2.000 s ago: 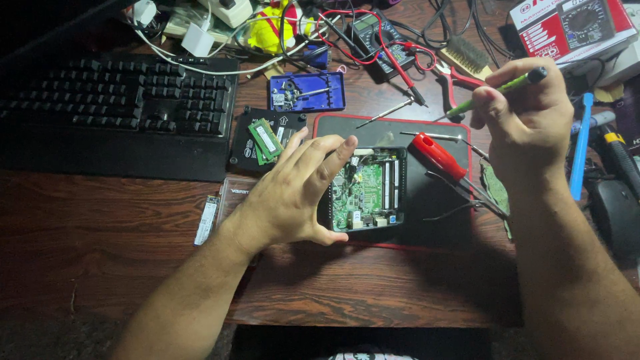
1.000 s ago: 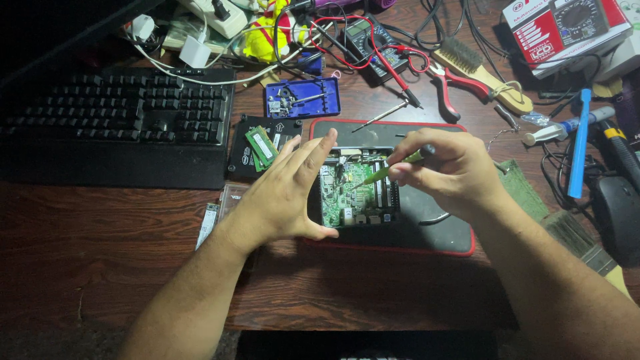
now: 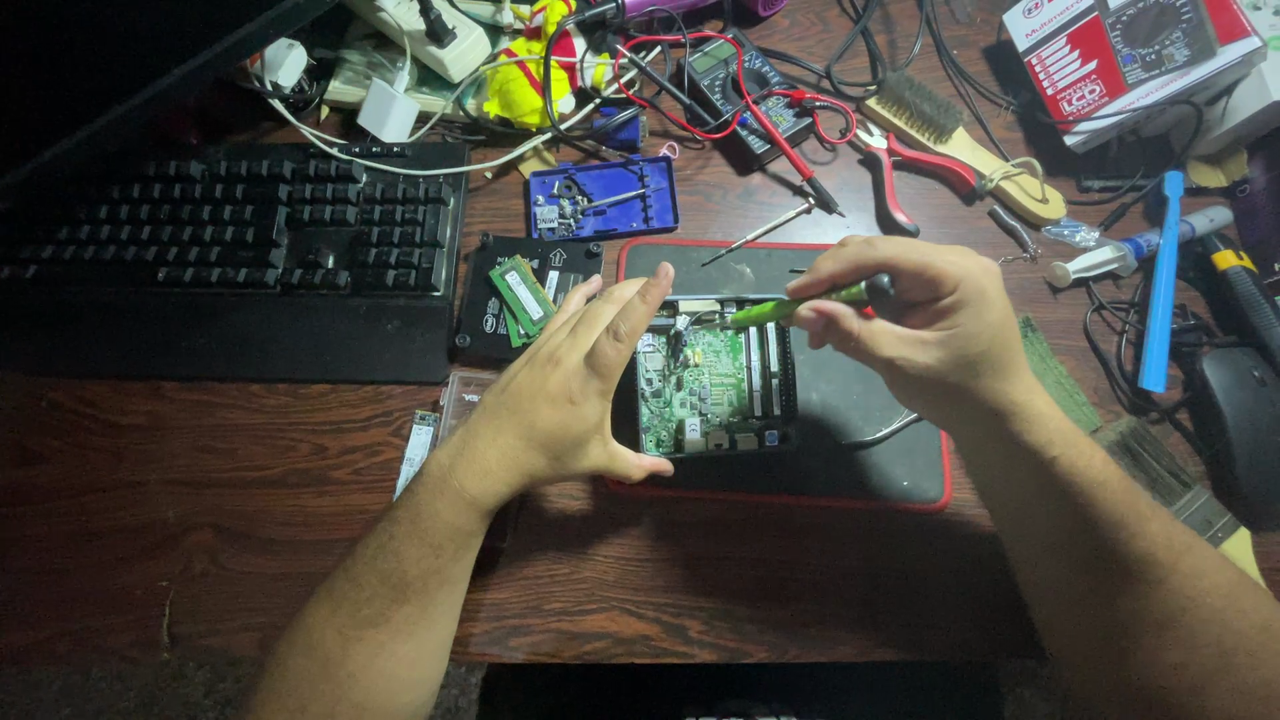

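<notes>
An uncovered mini PC (image 3: 715,385) with a green circuit board lies on a black mat with a red edge (image 3: 850,495). My left hand (image 3: 570,390) spans the left side of its case, thumb at the lower edge and fingers near the upper left corner. Between the thumb and fingers of my right hand (image 3: 910,310) is a green screwdriver (image 3: 770,312), held over the upper part of the board; its tip is hard to make out. Green memory modules (image 3: 525,297) rest on a black cover (image 3: 480,320) beside my left hand.
A blue tray (image 3: 655,205) with small parts, a multimeter (image 3: 745,90), pliers (image 3: 890,170) and a wooden brush (image 3: 960,140) lie behind the mat. A keyboard (image 3: 230,220) stands left; an SSD stick (image 3: 415,450) is near my left wrist. A blue pry tool (image 3: 1160,290) and mouse (image 3: 1240,410) are right.
My right hand has come from the right, above the tools, to over the board with the green screwdriver, which has since shifted toward the board's upper edge. My left hand stays on the case.
</notes>
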